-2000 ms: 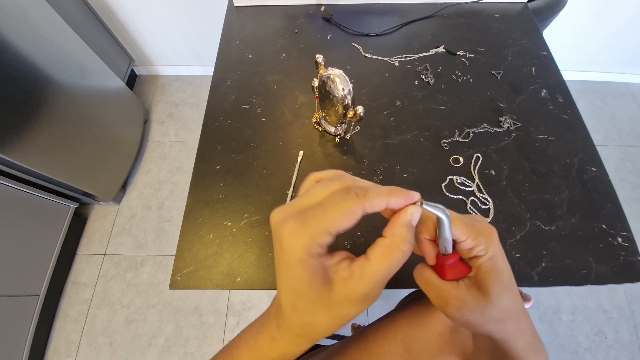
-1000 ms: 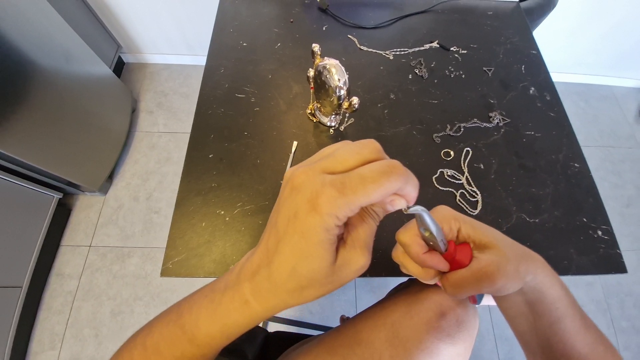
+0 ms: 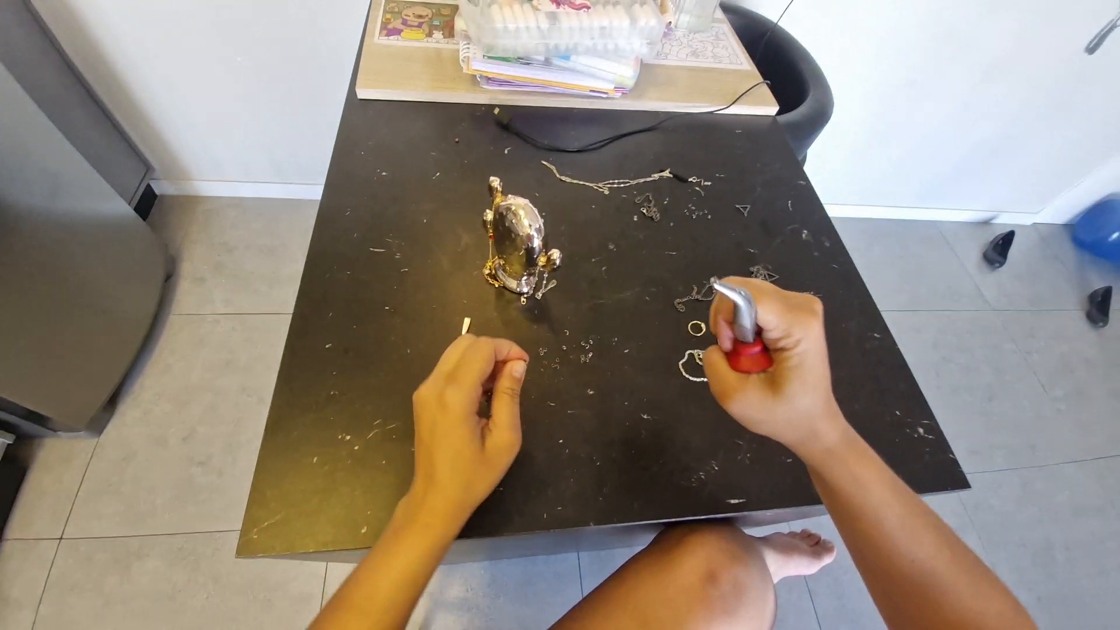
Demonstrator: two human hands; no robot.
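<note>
My right hand is closed around bent-nose pliers with red grips, raised over the right part of the black table. Thumb and forefinger of my left hand are pinched together beside tiny metal rings on the tabletop; whether something small is between them cannot be told. A thin metal tool pokes out beyond that hand. Near the pliers lie a gold-coloured ring, a silver chain partly hidden by my right hand, and a darker chain. A shiny metal ornament with chains hanging on it stands farther back.
Toward the back of the black table are a long chain, a small chain heap and a black cable. Beyond, a wooden board bears notebooks and a clear plastic box. A black chair stands at the back right.
My hands were together at the pliers' tip; now they are apart, the left lower over the table and the right still holding the pliers. The view has shifted, showing the board at the back.
</note>
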